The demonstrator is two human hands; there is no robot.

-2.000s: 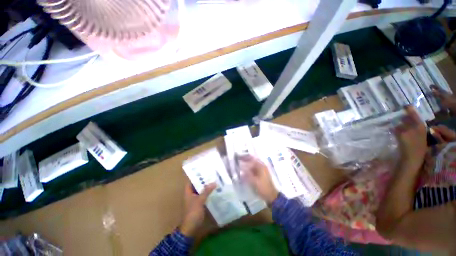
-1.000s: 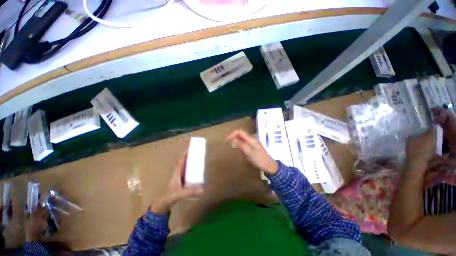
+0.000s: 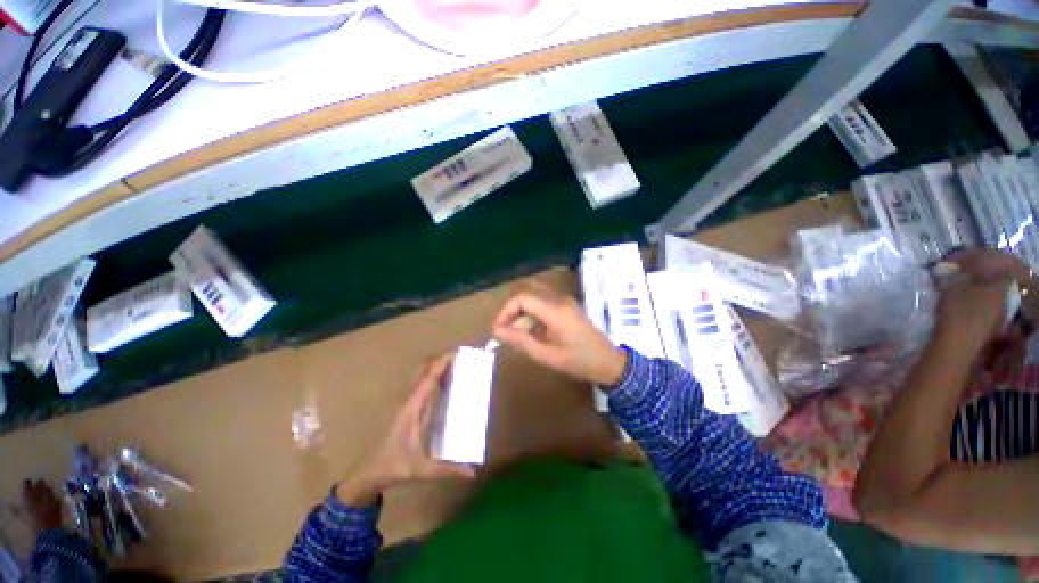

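My left hand (image 3: 401, 442) holds a white retail box (image 3: 465, 405) upright over the cardboard sheet (image 3: 342, 393), its plain side facing me. My right hand (image 3: 556, 333) is at the box's upper end, thumb and finger pinching a tiny pale piece at its top corner; whether it is a flap or a sticker I cannot tell. Several printed boxes (image 3: 701, 339) lie overlapping on the cardboard just right of my right hand, partly behind my sleeve.
Boxes (image 3: 222, 282) lie on the green belt (image 3: 353, 245). A white shelf (image 3: 308, 159) and grey brace (image 3: 798, 120) stand above. At right, a neighbour's arms (image 3: 934, 421) are by clear bags (image 3: 860, 290) and a box row. At far left, a hand is by small bagged parts (image 3: 120, 495).
The box in my left hand has moved slightly right and down. My right hand has come in from beside it to the box's upper end. Several belt boxes appear further left in view.
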